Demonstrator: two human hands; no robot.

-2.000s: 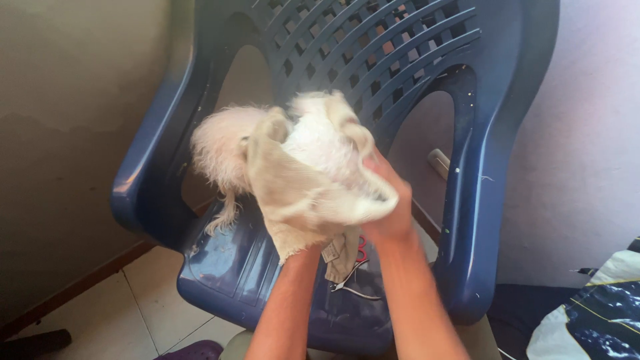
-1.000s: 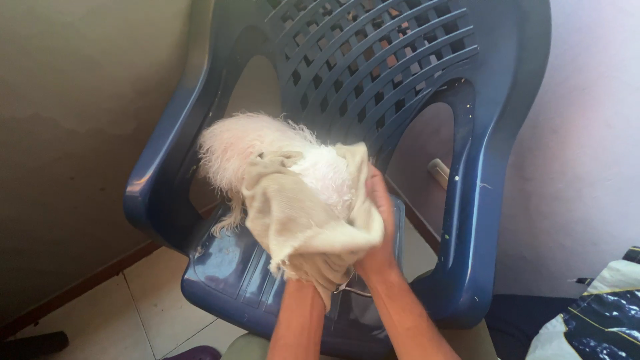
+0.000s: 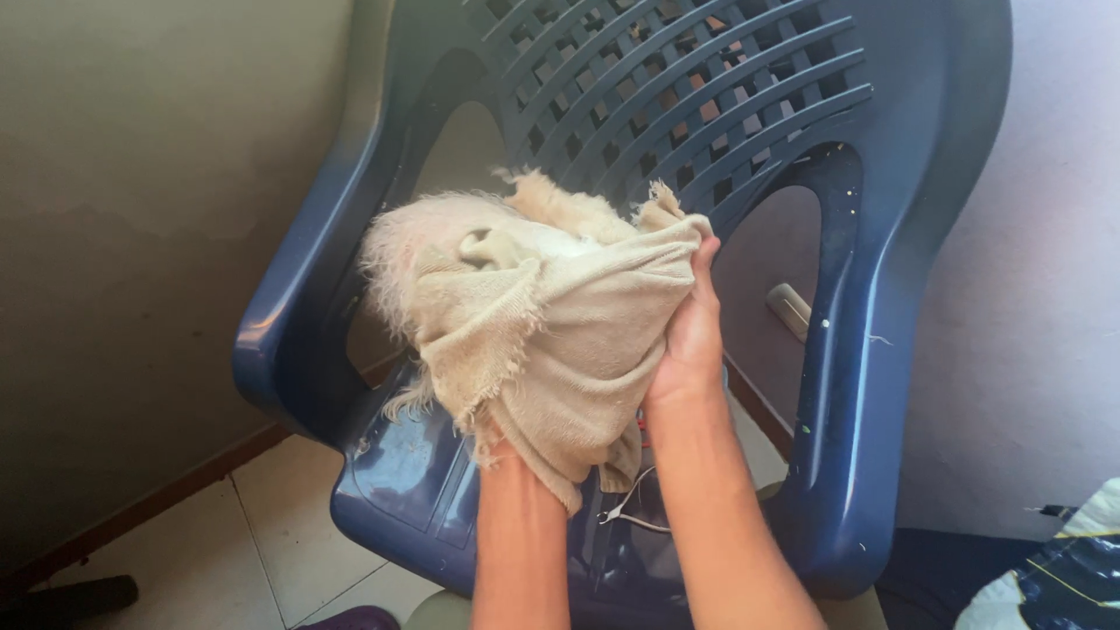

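Observation:
A white, shaggy-furred animal (image 3: 437,229), its head not visible, is on a blue plastic armchair (image 3: 394,472). A frayed beige cloth (image 3: 595,341) wraps over much of it. My right hand (image 3: 693,337) grips the cloth's right edge, thumb and fingers against the fabric. My left hand (image 3: 503,451) is under the cloth; only the wrist and a little of the hand show, so its fingers are hidden. On the seat between my forearms lies a thin metal tool (image 3: 626,514), partly covered by my right arm, with something red just above it.
The chair's armrests rise on both sides, and its lattice back (image 3: 682,96) stands behind. Walls flank the chair. A patterned fabric (image 3: 1072,560) is at the lower right. Below are floor tiles (image 3: 166,534) and part of a purple shoe (image 3: 354,619).
The cloth now covers more of the white fur that showed in its middle, and its far edge is spread toward the chair back. My right hand has moved up along the cloth's right side.

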